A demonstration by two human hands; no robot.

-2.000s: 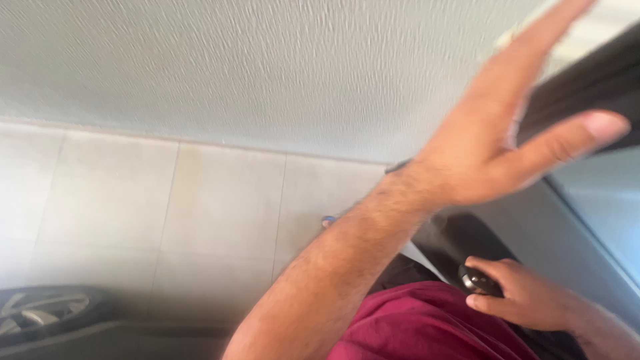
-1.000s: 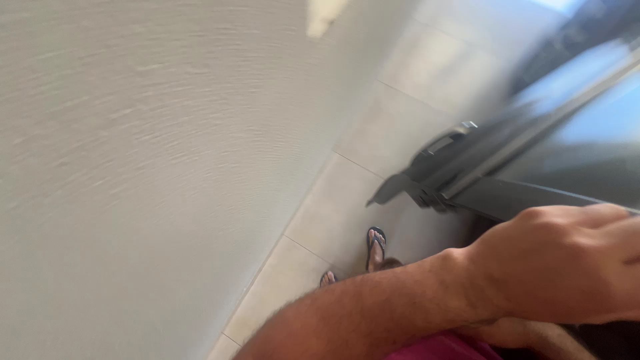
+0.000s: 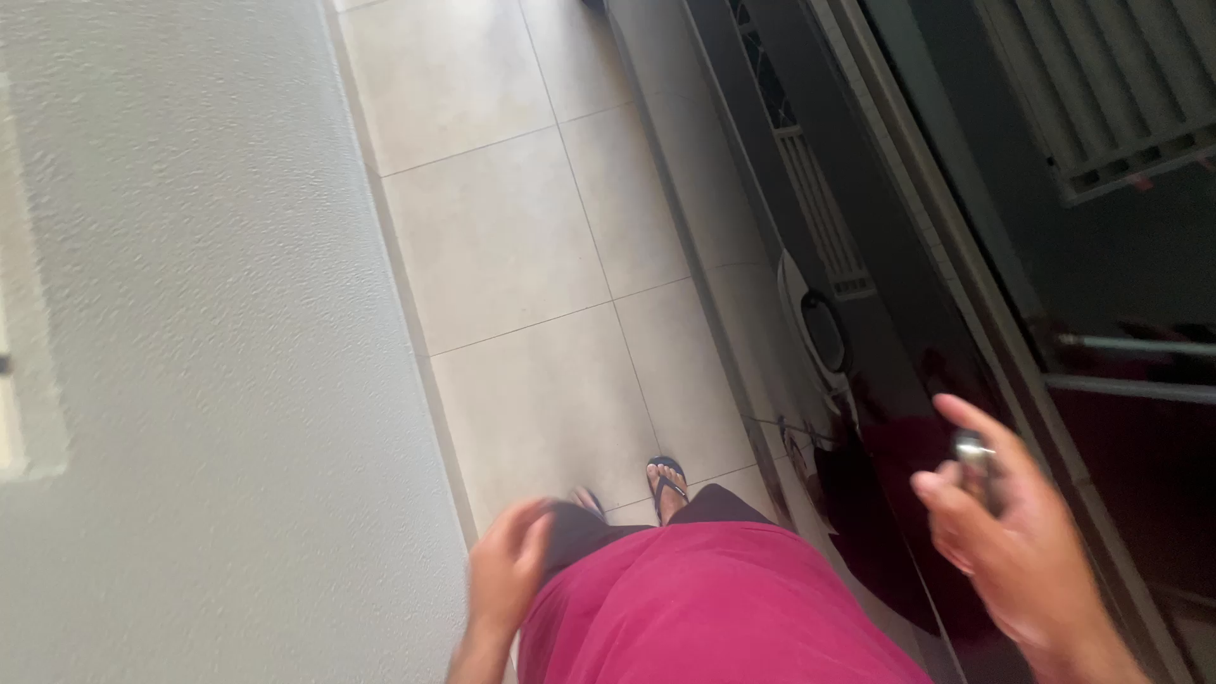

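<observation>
My left hand (image 3: 513, 560), blurred, hangs beside the dark shorts (image 3: 584, 541) at the lower left, fingers loosely bent and nothing visible in it. On the right, my right hand (image 3: 1007, 522) holds a small dark object with a shiny metal end (image 3: 973, 448), which looks like a car key fob, between thumb and fingers. This hand is in front of the glossy dark side of a car (image 3: 912, 370). The car's window glass (image 3: 959, 123) reflects a slatted surface. Part of the key fob is hidden by the fingers.
A textured pale wall (image 3: 209, 285) runs along the left. Between it and the car lies a light tiled floor (image 3: 513, 247). Below are my feet in dark flip-flops (image 3: 669, 483). A magenta shirt (image 3: 703, 608) fills the lower middle.
My left hand, reaching over to the car at the right one second ago, is now low at the left by the shorts. The view has swung strongly.
</observation>
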